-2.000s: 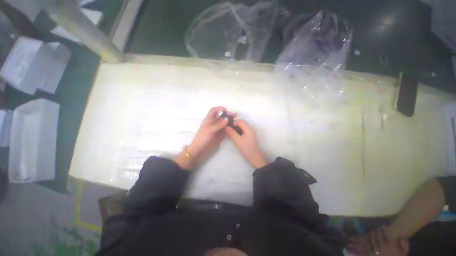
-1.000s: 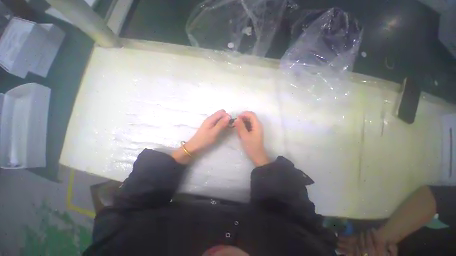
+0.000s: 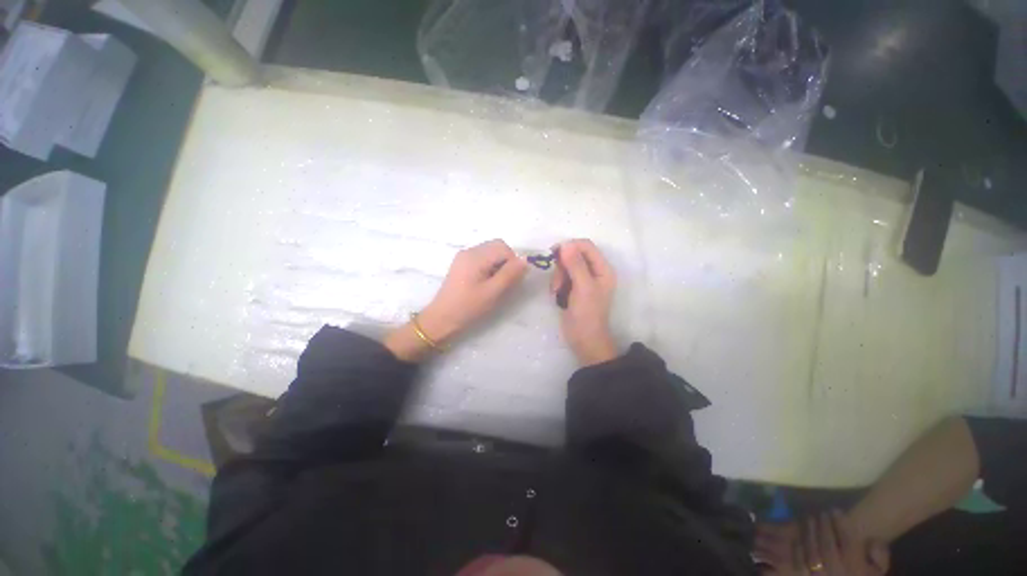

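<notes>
A small dark cable-like piece (image 3: 541,261) is held between my hands above the middle of the pale table (image 3: 372,225). My left hand (image 3: 482,284), with a gold bracelet at the wrist, pinches its left end between the fingertips. My right hand (image 3: 586,288) grips its right end, and a dark part shows below the fingers. A thin loop of it shows in the gap between the fingertips. The piece is too small and blurred to name surely.
Crumpled clear plastic bags (image 3: 732,113) lie at the table's back edge. A black phone (image 3: 928,225) lies at the right. White boxes (image 3: 51,270) stand at the left on the green surface. Another person's hand and forearm (image 3: 918,484) are at the lower right. A pale post rises at the back left.
My hands have moved slightly apart, the right one to the right, and more of the dark piece shows between them. The whole view has shifted a little.
</notes>
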